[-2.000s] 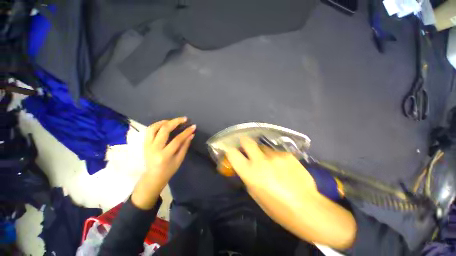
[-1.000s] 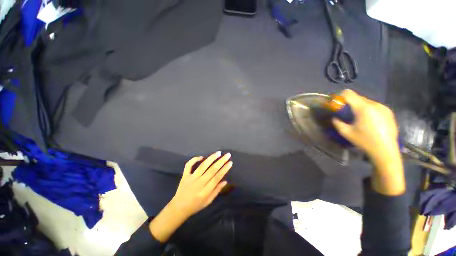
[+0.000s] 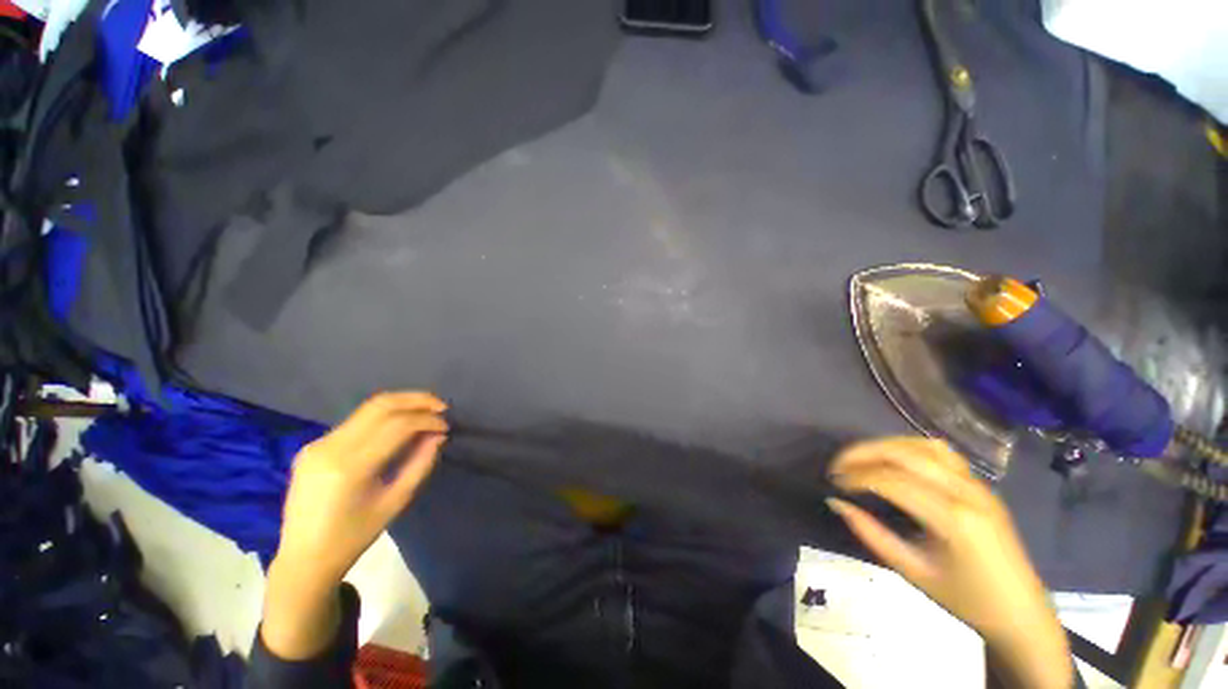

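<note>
A dark garment piece (image 3: 633,458) is stretched along the near edge of the grey-covered table. My left hand (image 3: 364,491) pinches its left end between thumb and fingers. My right hand (image 3: 936,525) is at its right end, thumb and fingers closed around the cloth edge, slightly blurred. The steam iron (image 3: 929,350) stands on the cover just beyond my right hand, untouched, with its silver soleplate rim, orange knob and dark blue wrapped handle showing. The piece is hard to tell from the cover.
Black shears (image 3: 967,162) lie at the upper right. Small blue snips (image 3: 801,61) and a phone (image 3: 667,14) lie at the far edge. Large dark cloth (image 3: 391,108) covers the upper left, with a small dark piece (image 3: 276,263) near it. Royal blue cloth (image 3: 202,458) hangs at left.
My right hand has let go of the iron and moved down to the right end of the cloth. My left hand has moved left and now grips the other end instead of resting flat.
</note>
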